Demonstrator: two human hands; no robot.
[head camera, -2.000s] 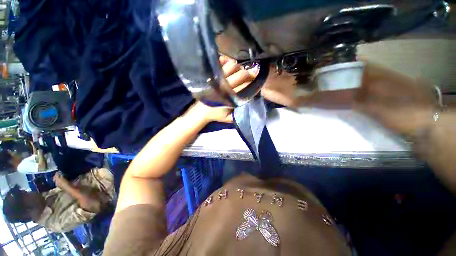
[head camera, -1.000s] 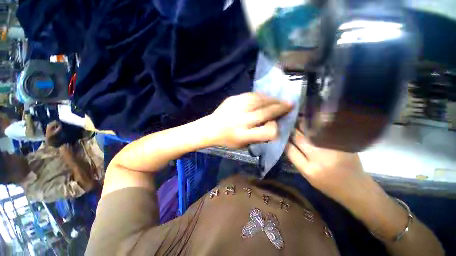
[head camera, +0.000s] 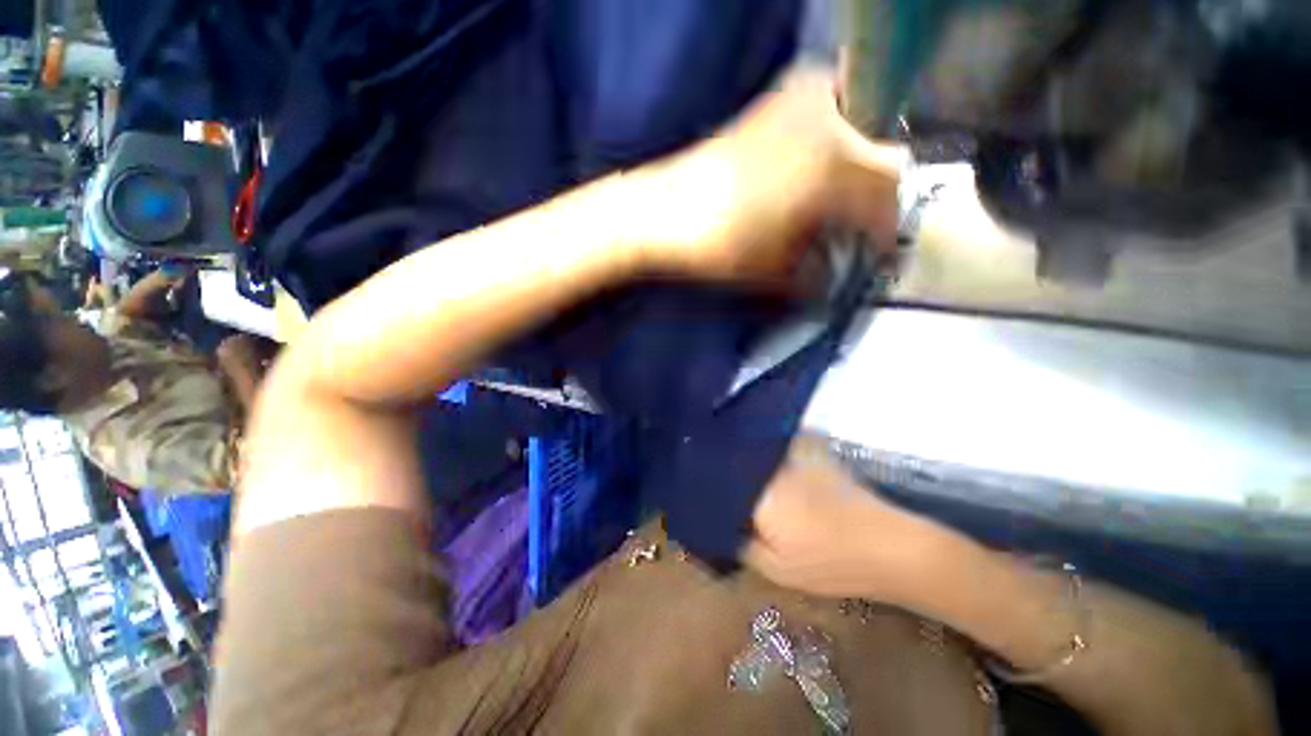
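Dark navy cloth (head camera: 690, 417) hangs from beside the sewing machine (head camera: 1064, 130) over the table edge toward my lap. A pale interfaced strip (head camera: 778, 354) shows in a fold of it. My left hand (head camera: 812, 180) is blurred at the needle area, on the cloth; its fingertips are hidden. My right hand (head camera: 812, 525) grips the lower edge of the navy cloth near my lap. A larger navy heap (head camera: 417, 115) lies at the upper left.
The white table (head camera: 1035, 388) is at right. A blue crate (head camera: 558, 503) and purple cloth (head camera: 489, 568) are below its edge. A red-handled tool (head camera: 246, 206) lies by a round grey device (head camera: 148, 199). A person (head camera: 137, 381) sits at the far left.
My left hand has moved up and right to the needle area. My right hand has moved down with the cloth's edge. More navy cloth now hangs toward my lap, and less pale strip shows.
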